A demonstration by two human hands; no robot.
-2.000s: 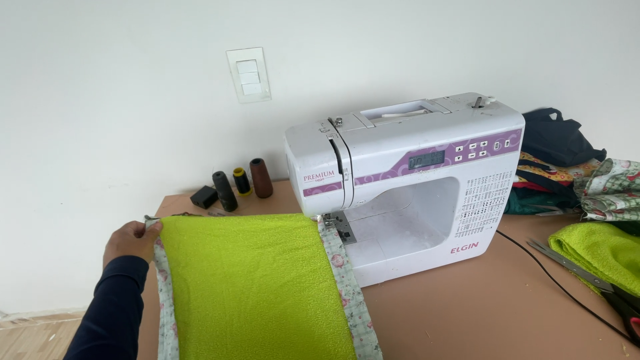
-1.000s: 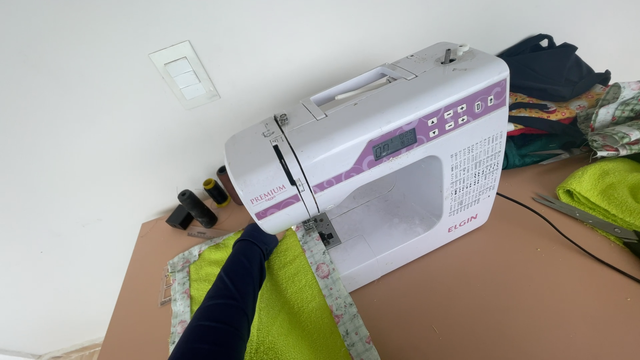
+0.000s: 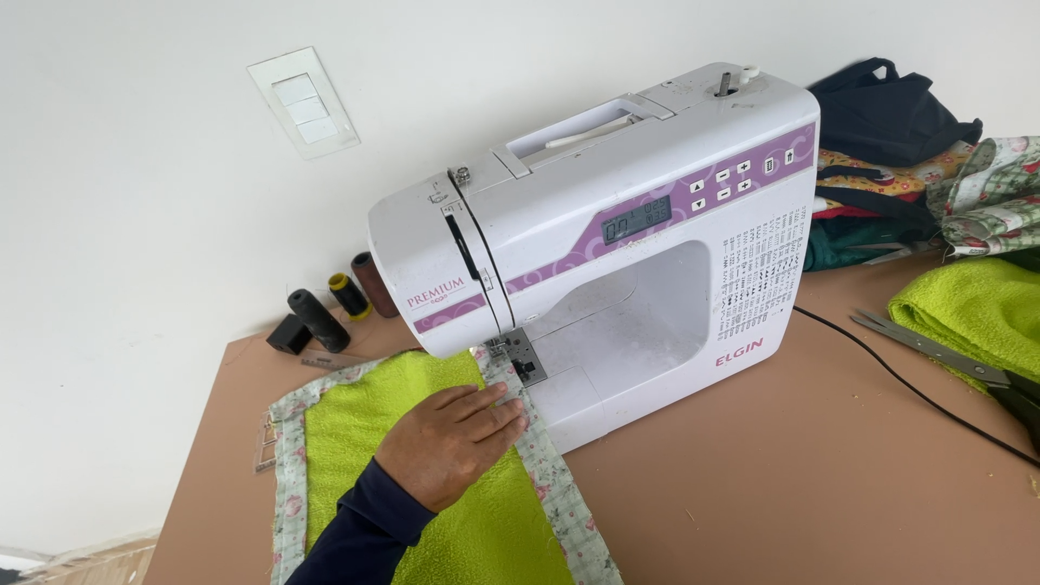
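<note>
A lime-green terry cloth (image 3: pixel 487 520) edged with floral fabric binding (image 3: pixel 561 496) lies on the table, its right binding running under the presser foot (image 3: pixel 497 349) of a white and purple Elgin sewing machine (image 3: pixel 666 390). My left hand (image 3: pixel 455 443), in a dark sleeve, rests flat on the cloth just in front of the needle area, fingertips on the binding. The fingers lie close together and grasp nothing that shows. My right hand is out of view.
Thread spools (image 3: pixel 318 319) and a small black block (image 3: pixel 288 335) stand behind the cloth. Clear rulers lie partly under its left side. At right are scissors (image 3: pixel 934 345), another green terry cloth (image 3: pixel 975 309), folded fabrics (image 3: pixel 886 122) and a black cord (image 3: pixel 877 370).
My left hand has left the cloth's far left corner, which it held two seconds ago, and now lies on the binding in front of the presser foot. The view has tilted and moved closer.
</note>
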